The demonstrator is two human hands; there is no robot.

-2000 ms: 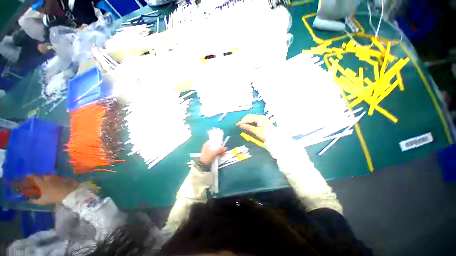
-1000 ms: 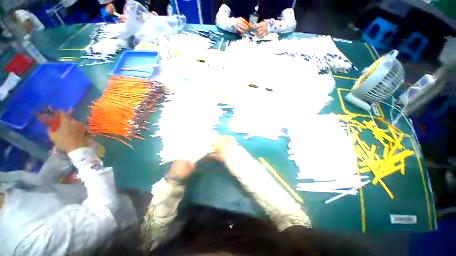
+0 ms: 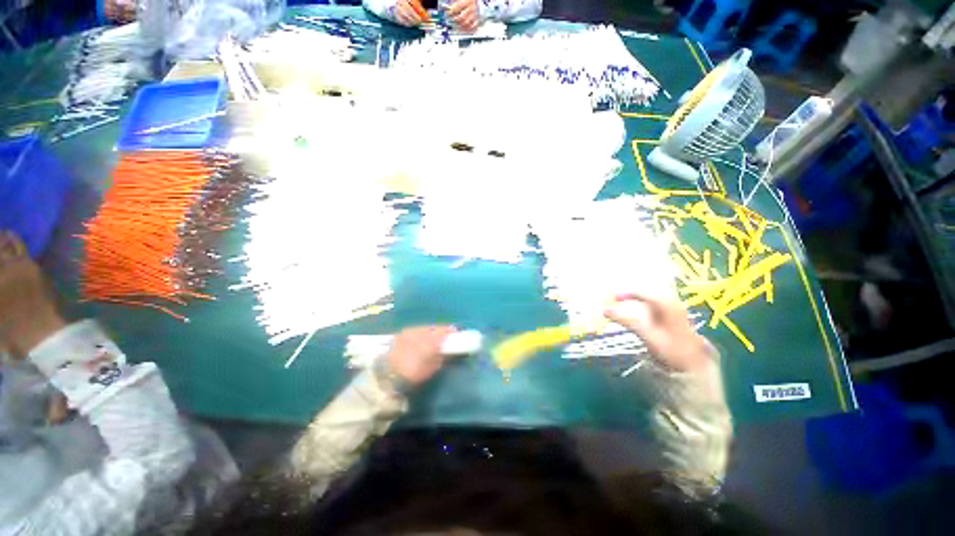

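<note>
My left hand (image 3: 419,354) is closed around a bundle of white leads (image 3: 367,350); a white end also sticks out on its right side. My right hand (image 3: 658,327) is near the lower edge of the right white pile (image 3: 602,257). A blurred yellow strip (image 3: 539,340) reaches from my right fingertips towards my left hand, and its left end stops short of the white bundle. The fingers seem to pinch it, but the contact is blurred. More yellow strips (image 3: 733,262) lie in a loose heap at the right.
Orange leads (image 3: 147,225) and a blue tray (image 3: 173,110) are at the left. A white pile (image 3: 314,257) lies behind my left hand. A desk fan (image 3: 717,105) stands at the right. A neighbour's arm (image 3: 79,361) is at the left; another person's hands (image 3: 445,13) are across the table.
The view has shifted again. My hands, close together one second ago, are now apart. My right hand has moved right, and the yellow strip now shows between my hands.
</note>
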